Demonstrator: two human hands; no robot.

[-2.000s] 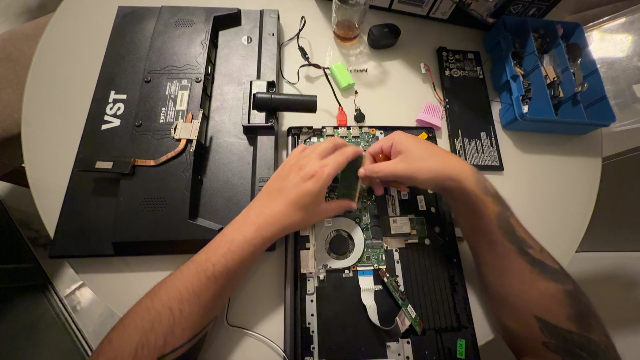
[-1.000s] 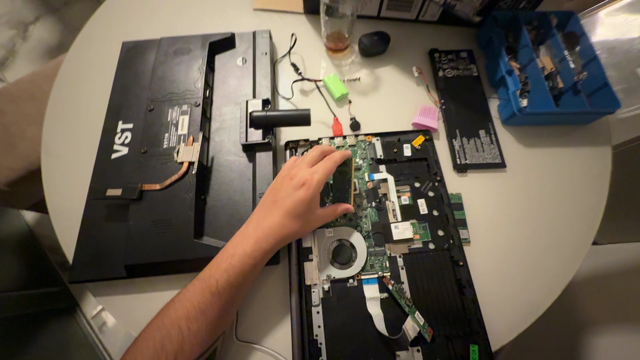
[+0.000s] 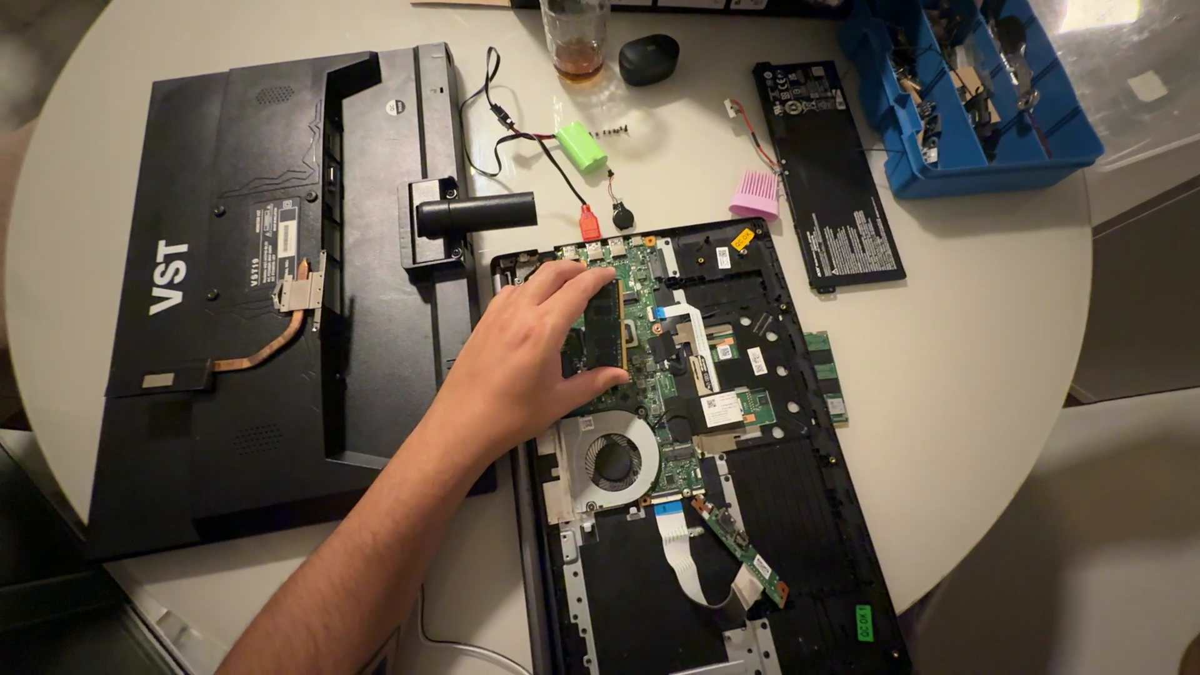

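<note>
My left hand (image 3: 539,352) holds a RAM module (image 3: 605,326) by its ends, between thumb and fingers, over the green motherboard (image 3: 647,375) of an opened laptop (image 3: 778,525). Below the hand sits the round cooling fan (image 3: 614,462). A white ribbon cable (image 3: 682,558) runs from the board to a small circuit board (image 3: 745,553). A red connector (image 3: 589,223) is at the laptop's top edge. Another green module (image 3: 827,377) lies on the table, touching or partly under the laptop's right edge. My right hand is out of view.
A black monitor (image 3: 375,234) lies at the left with a copper heat pipe (image 3: 272,347) on it. Around the back are a green battery pack (image 3: 581,147), a glass (image 3: 576,47), a pink brush (image 3: 756,195), a laptop battery (image 3: 834,178) and a blue organizer box (image 3: 994,173).
My right hand, at the RAM module beside my left hand two seconds ago, has left the view. A green module shows at the laptop's right edge, where my right arm was before.
</note>
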